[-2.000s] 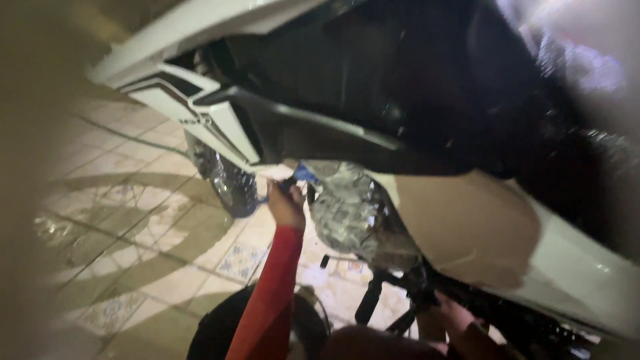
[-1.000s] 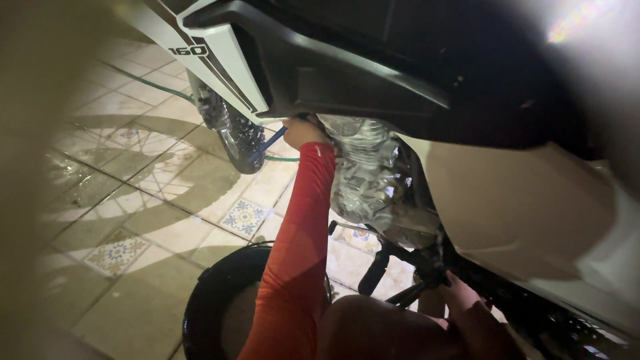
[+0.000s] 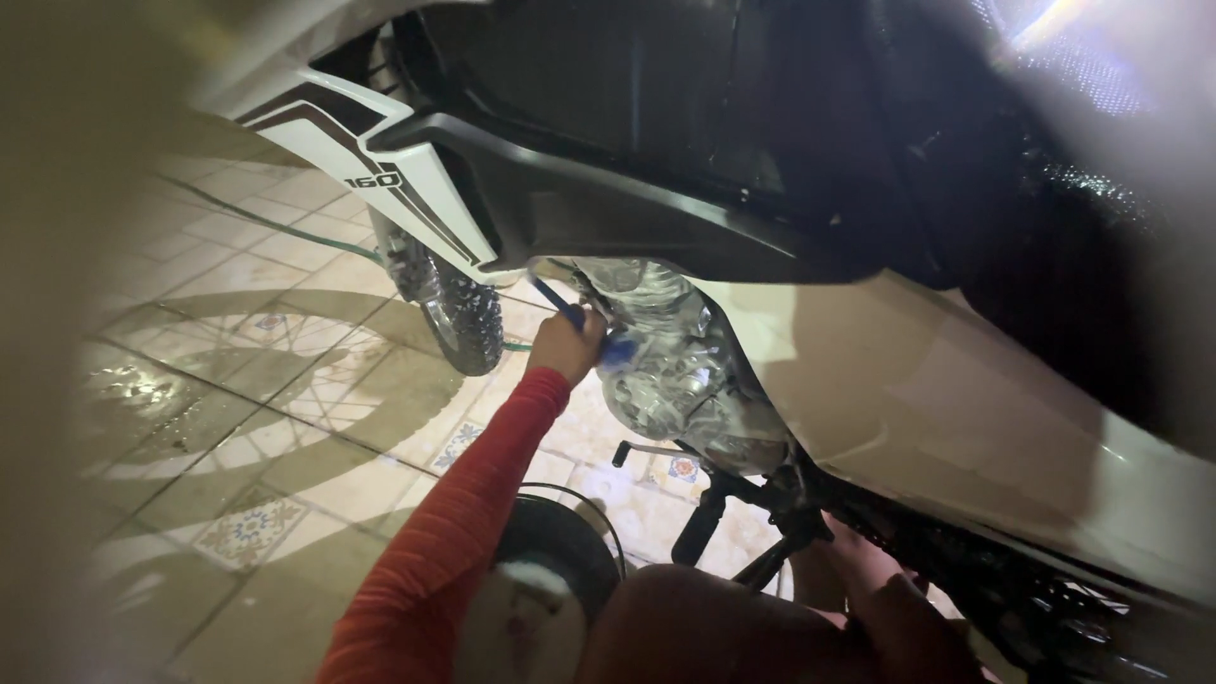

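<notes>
My left hand (image 3: 572, 340), below a red sleeve, grips the blue handle of a brush (image 3: 560, 302). Blurred blue bristles (image 3: 619, 352) lie at the near side of a motorcycle's metal engine (image 3: 665, 370), which looks wet or sudsy. Above the hand runs the motorcycle's black side panel (image 3: 608, 223), with a white striped shroud (image 3: 380, 180) to its left. My right hand is not in view.
A knobby front tyre (image 3: 470, 328) stands left of the engine. A black bucket (image 3: 560, 532) with pale contents is under my forearm. Near it are a foot lever (image 3: 655, 446), a footpeg (image 3: 700, 525) and a bare knee (image 3: 703, 617). A green hose (image 3: 285, 226) crosses the patterned tiles.
The left hand, partly hidden at the black panel's lower edge a second ago, now shows lower, beside the engine, with the blue bristles in sight. It still grips the blue handle.
</notes>
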